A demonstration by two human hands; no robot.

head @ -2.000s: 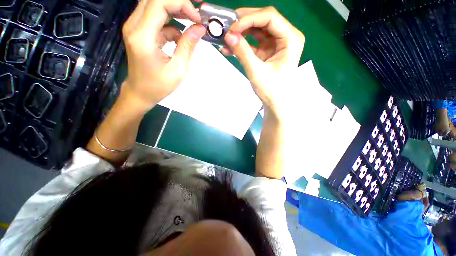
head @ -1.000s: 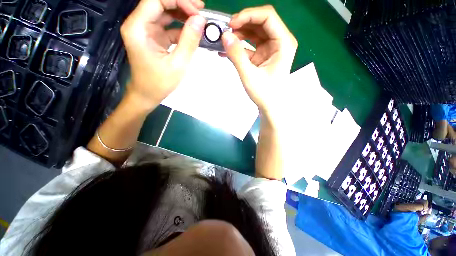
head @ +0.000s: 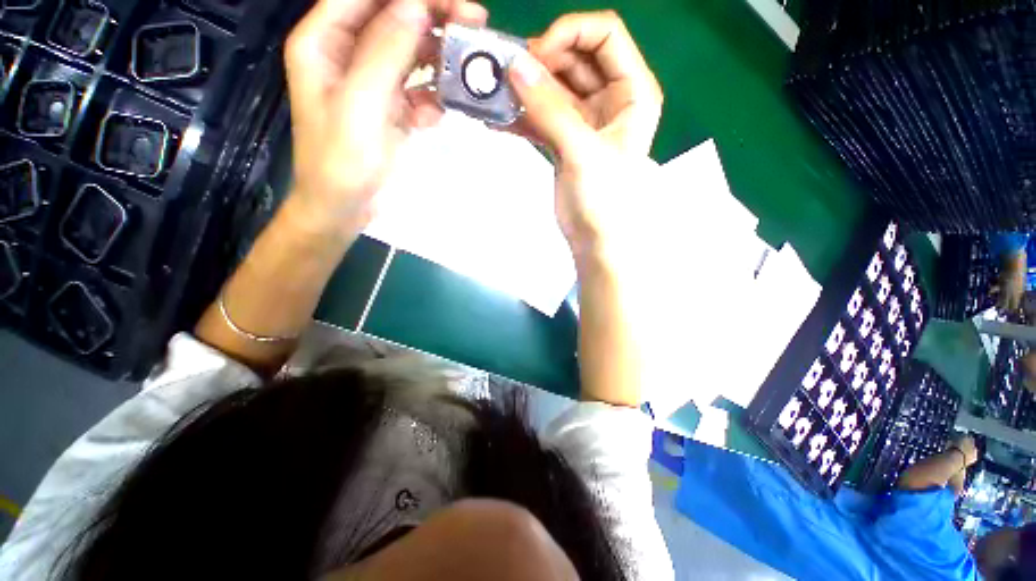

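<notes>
A grey-silver squarish camera housing (head: 458, 93) with a dark ring around its round opening is held up at the top of the view. The opening looks bright white. My right hand (head: 585, 97) grips the housing's right side, thumb on its face. My left hand (head: 358, 102) is at the housing's left edge, its thumb and fingertips close together by the upper left corner. Whether these fingertips hold the housing or some small piece is too unclear to tell. Very bright white sheets (head: 693, 272) lie overlapping on the green mat below the hands.
A black blister tray (head: 170, 216) with rounded-square pockets is at the left. A black tray of small white parts (head: 784, 380) lies at the right, with tall stacked black trays (head: 920, 114) behind. A person's blue sleeve (head: 784, 511) and forearm are at the lower right.
The housing has turned and shows more of its face. My left thumb has moved off that face to the upper left. My right hand has shifted slightly left.
</notes>
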